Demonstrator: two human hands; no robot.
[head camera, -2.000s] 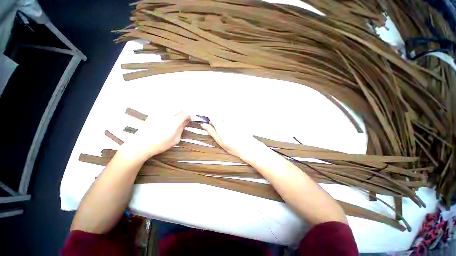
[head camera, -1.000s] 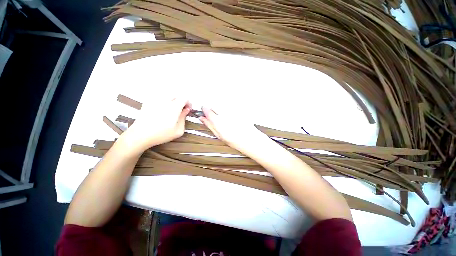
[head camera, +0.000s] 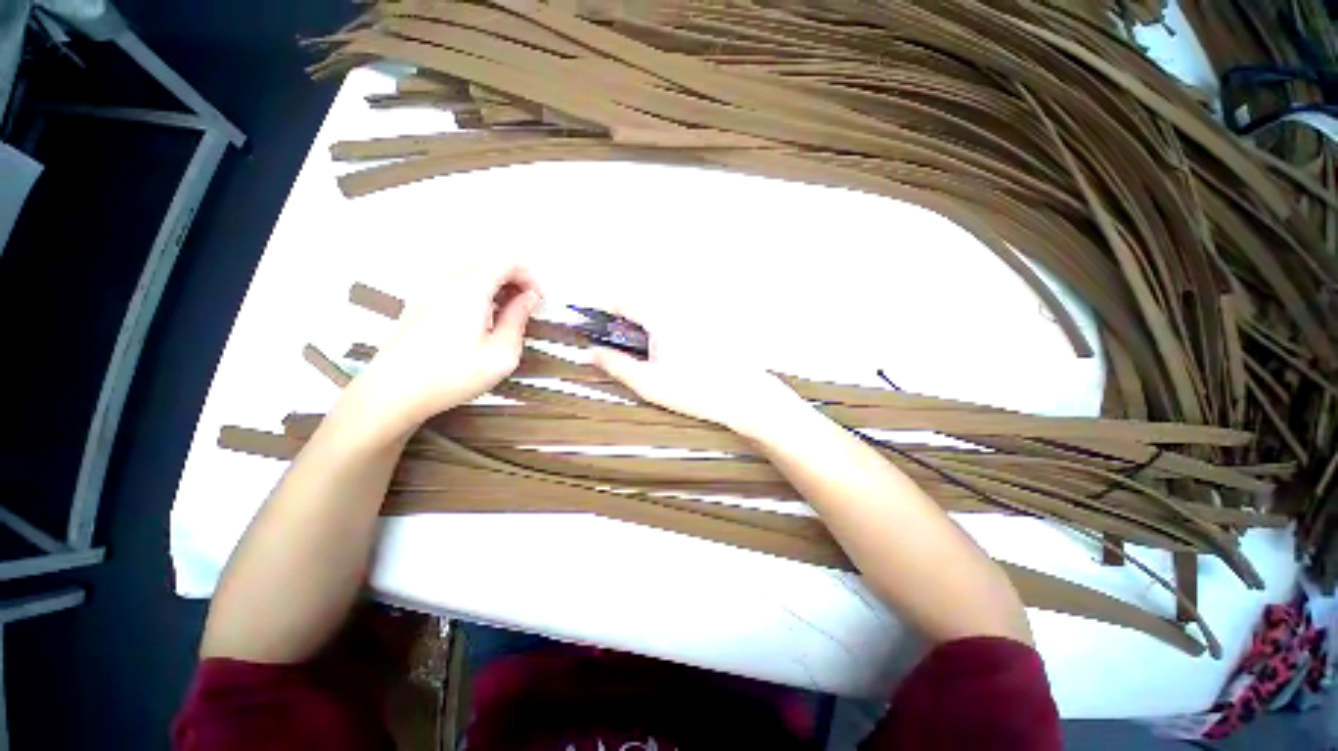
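My left hand (head camera: 477, 330) pinches a brown strip (head camera: 558, 332) between thumb and fingers; part of the strip runs toward my right hand. My right hand (head camera: 653, 352) holds small dark thread snips (head camera: 609, 329), their points showing to the left past the fingers. The snips lie just above the strip. Both hands are over the upper edge of a loose working bundle of brown strips (head camera: 631, 473), which runs left to right under my forearms. A thin black cord (head camera: 939, 473) crosses the bundle's right part.
Large brown strip piles (head camera: 822, 110) curve across the table's far side and down the right. The white table (head camera: 704, 235) shows between pile and bundle. Red and black patterned cloth (head camera: 1274, 668) lies at the right corner. A metal-framed stand (head camera: 154, 279) is at the left.
My hands have moved slightly apart. The snips, mostly hidden a second ago, now show clearly in my right hand. The bundle stays in about the same place.
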